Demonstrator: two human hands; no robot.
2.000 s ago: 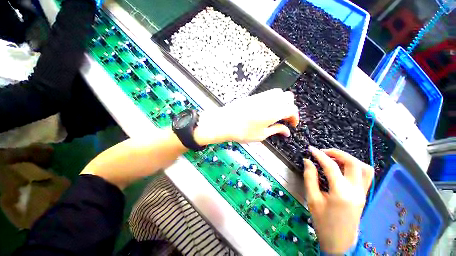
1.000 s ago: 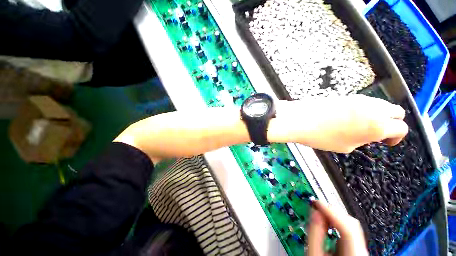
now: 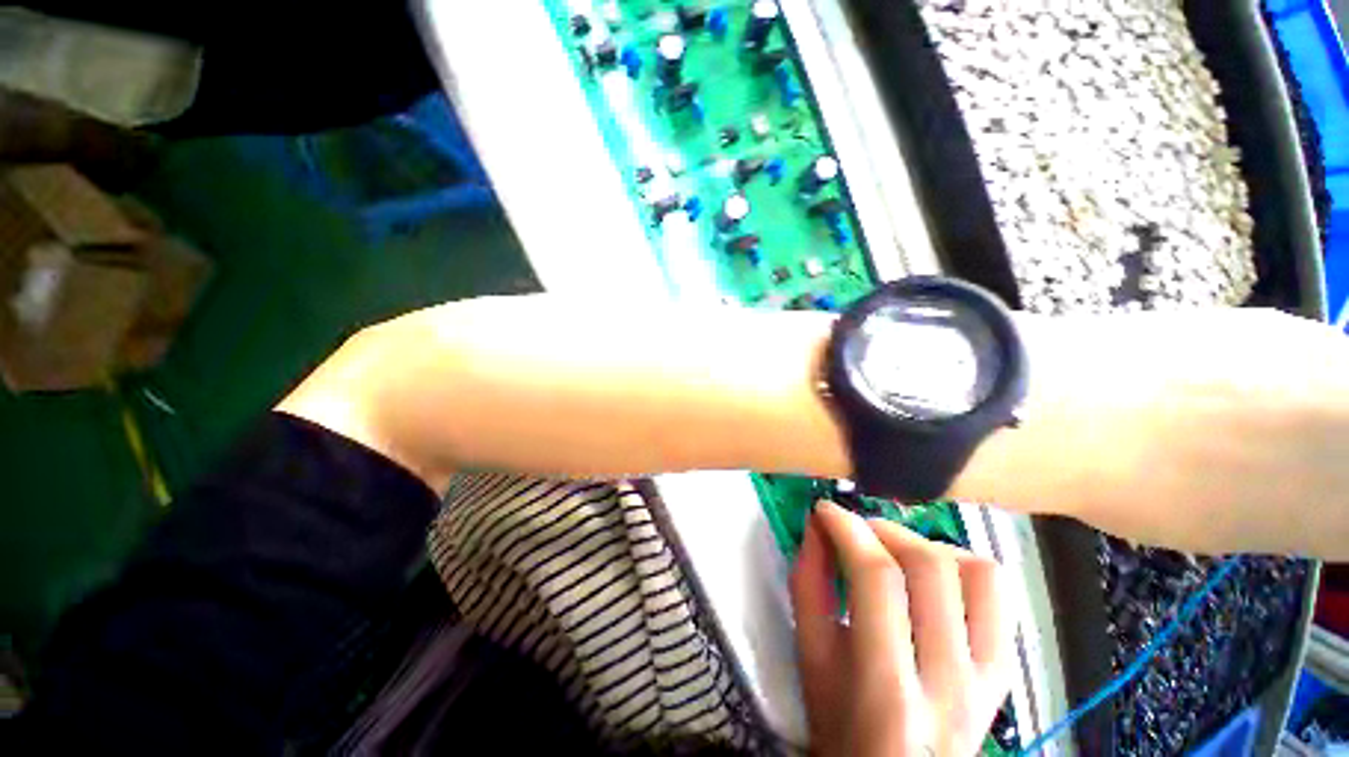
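The green circuit board panel [image 3: 725, 163] lies along the line, dotted with dark, blue and pale-topped parts. My left forearm, with a black watch, crosses above it. My left hand [image 3: 1228, 429] is at the right edge, its fingers cut off by the picture. My right hand [image 3: 903, 636] is below the watch, over the panel. Its thumb and index fingertips are close together at the board; whether they hold a part cannot be told. Black capacitors [image 3: 1169, 629] lie heaped in a black tray beyond the panel, partly hidden by my left arm.
White parts [image 3: 1102, 141] fill a tray at the upper right. A silver rail [image 3: 873, 133] runs along the panel. A light-blue cord [image 3: 1132, 673] crosses the lower right. A blue bin [image 3: 1317, 74] shows at the right edge. A cardboard box [image 3: 89, 281] stands on the green floor, left.
The view has shifted right and closer to the line. My right hand moved from the capacitor tray to the board. My left hand moved from the tray toward the right edge, its fingers now out of view.
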